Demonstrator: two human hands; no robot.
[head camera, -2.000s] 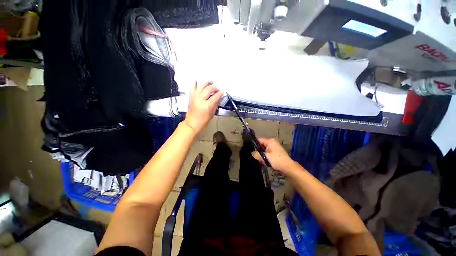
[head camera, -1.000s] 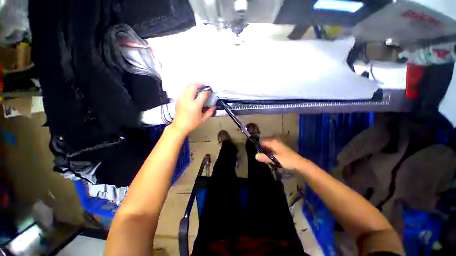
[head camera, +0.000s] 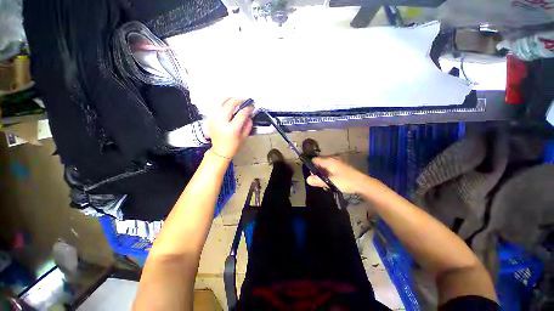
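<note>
A black fabric panel with its white face up (head camera: 340, 70) lies along the front table edge, a thin black rim showing at its front. My left hand (head camera: 229, 126) grips the panel's left front corner, with a bit of black fabric between thumb and fingers. My right hand (head camera: 333, 176) holds long dark scissors (head camera: 291, 144) below the table edge. The blades point up and left to the panel edge beside my left hand. Whether the blades are parted cannot be told.
A large black fabric pile (head camera: 91, 91) stands left, with a grey-white coiled bundle (head camera: 149, 54) beside it. A measuring scale (head camera: 389, 114) runs along the table front. Blue crates (head camera: 398, 164) and brown fabric (head camera: 516, 200) are at right. The sewing machine is cut off at the top.
The view has shifted, so the machine has moved up out of the picture. My left hand has moved slightly left and has turned up the panel's corner. The scissors stay near the edge.
</note>
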